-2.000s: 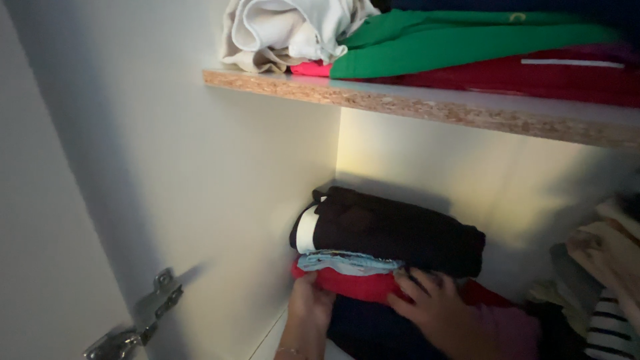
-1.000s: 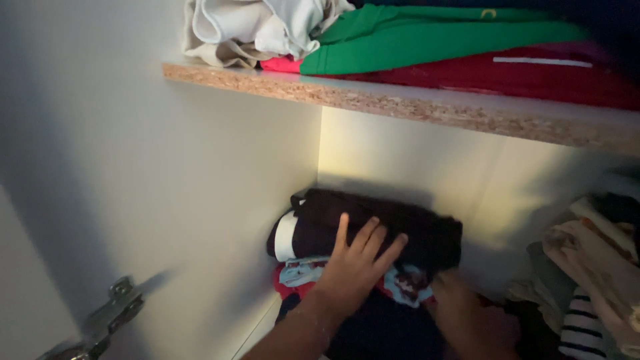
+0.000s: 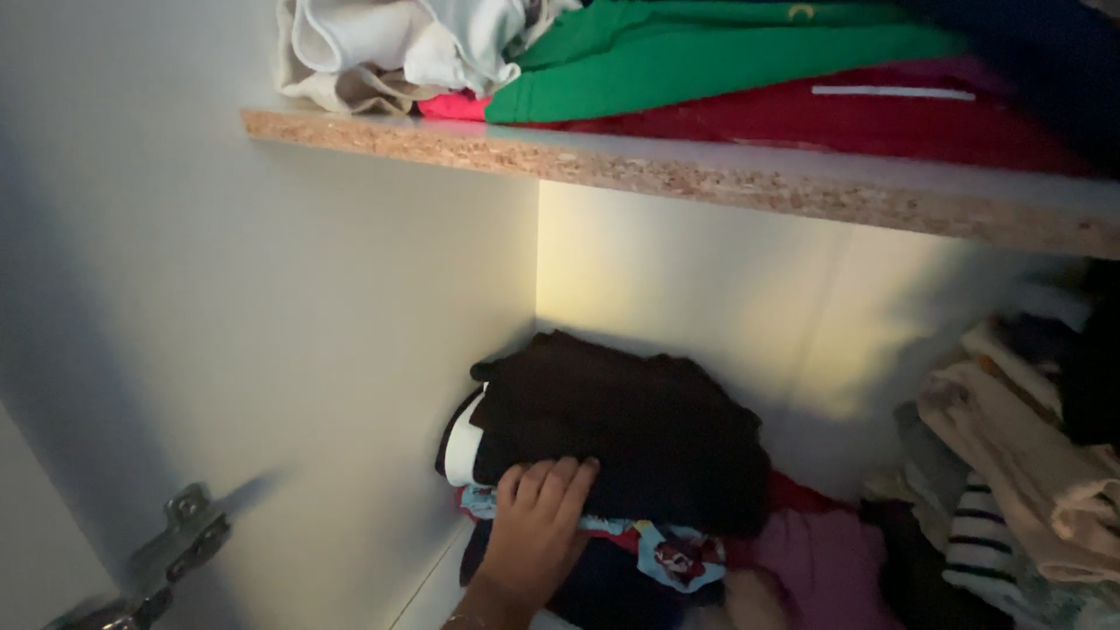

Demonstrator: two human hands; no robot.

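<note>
A stack of folded clothes lies in the corner of the lower compartment, topped by a black garment (image 3: pixel 621 429). White fabric (image 3: pixel 464 444) shows at its left side. Beneath are a light blue patterned cloth (image 3: pixel 678 556), some red fabric and a dark navy garment (image 3: pixel 604 586). My left hand (image 3: pixel 534 525) rests on the stack's front, fingertips on the black garment's lower edge; whether it pinches the cloth is unclear. My right hand (image 3: pixel 751 599) is blurred low at the stack's right front, beside a purple garment (image 3: pixel 818 560), its fingers mostly hidden.
Above runs a chipboard shelf (image 3: pixel 612 171) bearing white, green (image 3: pixel 700 61) and red clothes. A metal hinge (image 3: pixel 188 534) juts out at lower left. Beige (image 3: pixel 1006 455) and striped garments (image 3: pixel 976 534) are heaped at right. A white side wall (image 3: pixel 376 306) borders the stack.
My left hand has moved from the top of the black garment down to its front edge. The black garment now looks broader and spread higher. My right hand sits lower in view.
</note>
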